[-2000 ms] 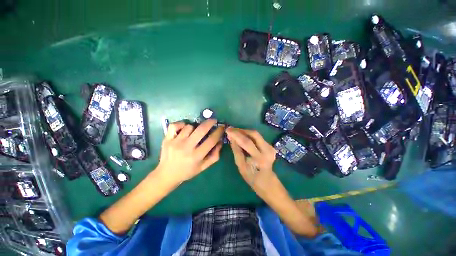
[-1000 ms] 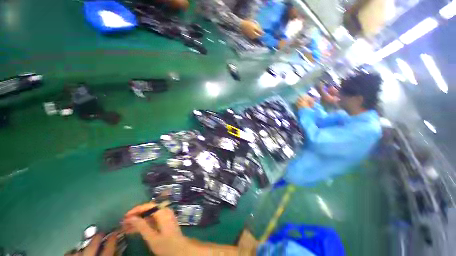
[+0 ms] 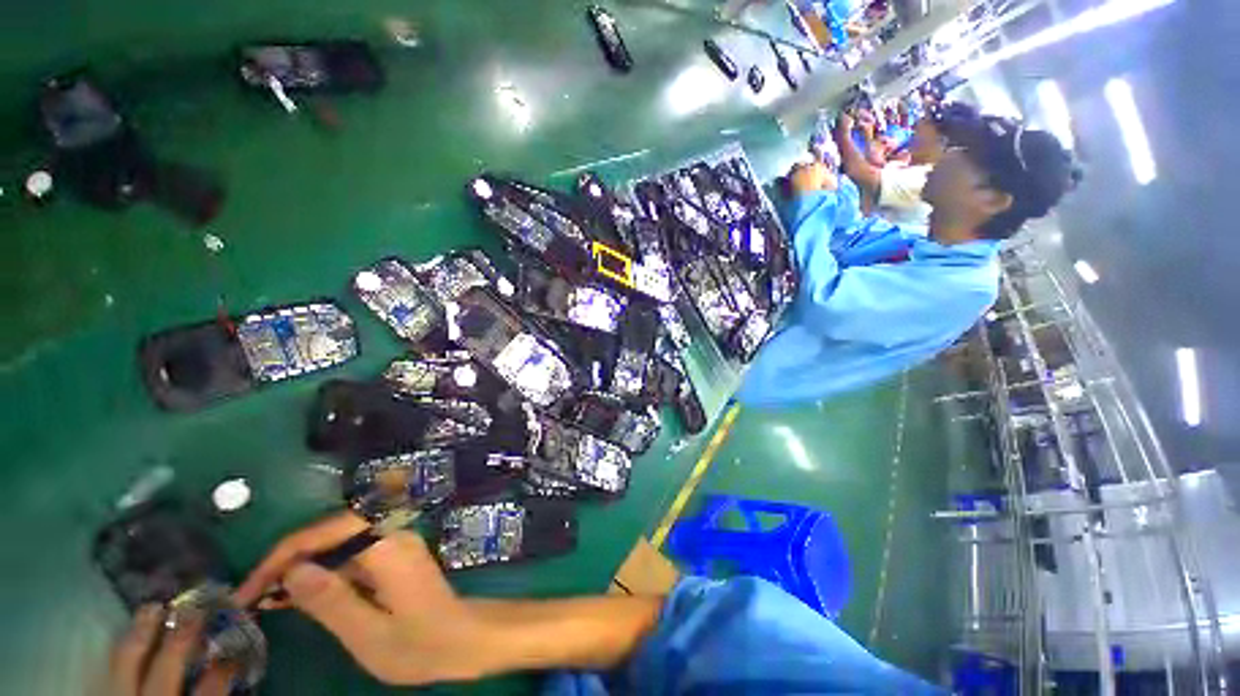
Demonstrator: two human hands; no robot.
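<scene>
An open handset [image 3: 157,551] with a black housing and silvery board lies at the lower left. My left hand [image 3: 170,653] is on its board end, cut off by the bottom edge and blurred, with the fingers partly hidden. My right hand [image 3: 360,598] holds a thin dark pen-like tool [image 3: 340,549] between thumb and fingers. The tool's front end is near the board, but contact cannot be told. A round white part [image 3: 233,494] lies on the green mat just beyond the handset.
Open handsets [image 3: 530,367] lie piled beyond my right hand, one with a yellow frame [image 3: 613,264]. A single handset [image 3: 252,354] lies left of the pile. A clear tray [image 3: 741,245] holds more handsets. A person in blue [image 3: 870,292] works at right. A blue plastic object [image 3: 768,544] is near my sleeve.
The view has swung right since the first frame, bringing the neighbouring person into view, and has shifted slightly since the second. The dark tool, indistinct at first, now shows in my right hand.
</scene>
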